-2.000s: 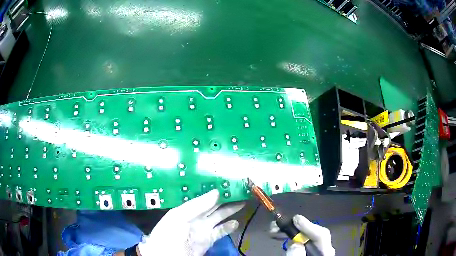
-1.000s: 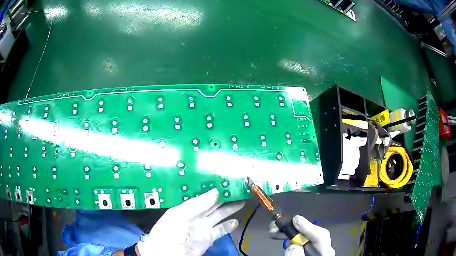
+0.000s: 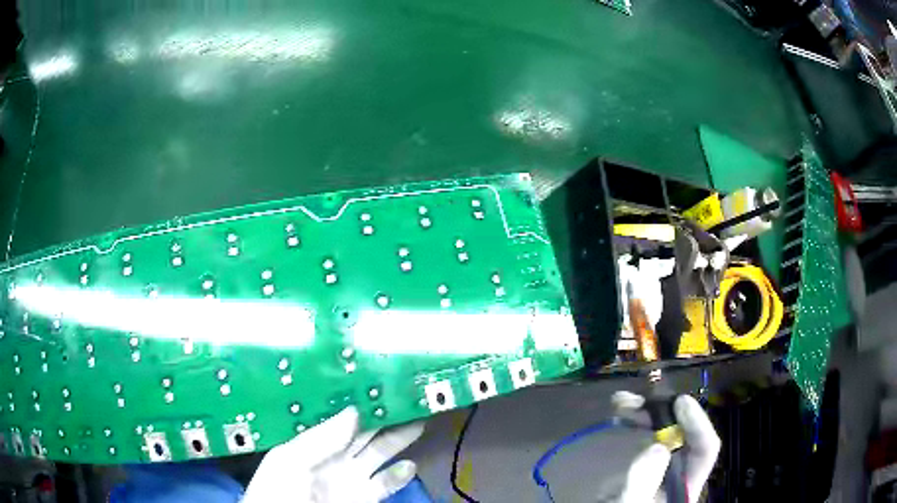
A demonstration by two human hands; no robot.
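Observation:
A long green circuit board (image 3: 315,368) lies solder side up, with rows of paired silver joints and square pads along its near edge. My left hand (image 3: 329,462), in a white glove, lies at the board's near edge, fingers over the edge; whether it grips the board is hard to tell. My right hand (image 3: 669,442), gloved in white, holds the soldering iron (image 3: 663,413) by its black and yellow grip. The copper-brown tip is over the front compartment of the black divided tray (image 3: 572,265), by the crumpled white wipes (image 3: 631,280).
A bright yellow ring (image 3: 777,319) stands in the tray's right part, with a white cylindrical thing (image 3: 747,211) behind it. Another green board (image 3: 816,285) stands on edge at the right. A blue cable (image 3: 566,447) hangs near my right hand. The shiny green bench (image 3: 393,108) extends behind.
The iron in my right hand has moved off the board's near edge, right and up to the tray. The camera view has turned right, so the board appears further left and tilted.

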